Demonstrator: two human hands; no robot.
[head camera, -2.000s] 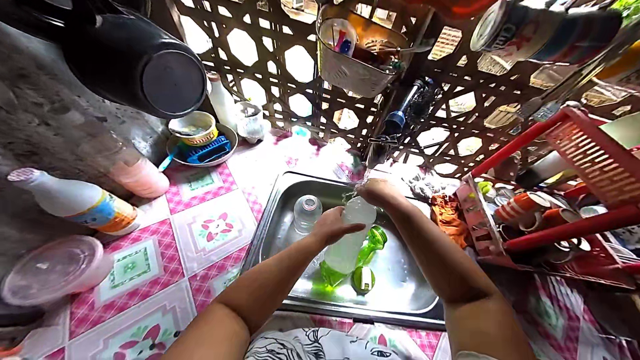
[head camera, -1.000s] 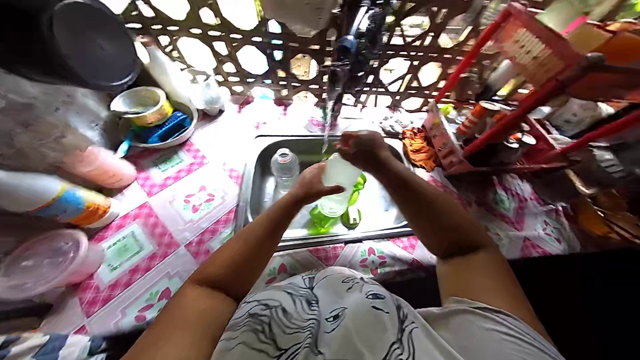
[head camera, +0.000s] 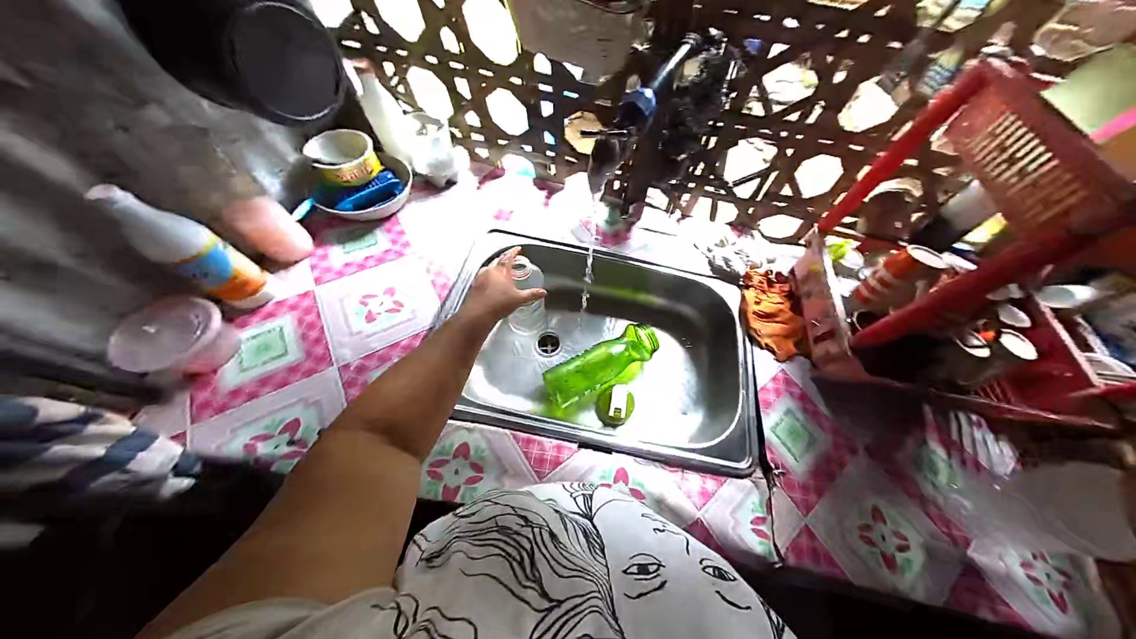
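Observation:
My left hand (head camera: 504, 288) is over the left part of the steel sink (head camera: 692, 306), fingers spread beside the neck of a clear plastic bottle (head camera: 528, 312) that stands near the drain. Whether the fingers touch the bottle is hard to tell. A green bottle (head camera: 590, 371) lies on its side on the sink floor, with a green cap (head camera: 615, 405) close by. Water runs from the faucet (head camera: 606, 155) into the sink. My right hand is out of view, and the white bottle seen before is not visible.
To the right stand a red plastic dish rack (head camera: 923, 311) with cups and an orange cloth (head camera: 772, 312). On the left are a white bottle with a colored label (head camera: 182, 248), a round pink container (head camera: 169, 333) and a bowl (head camera: 390, 202) holding a tub. A black pot (head camera: 284, 62) hangs above.
Both hands held the whitish bottle under the water earlier. Now that bottle and my right hand are out of view, and my left hand has moved left to the clear bottle.

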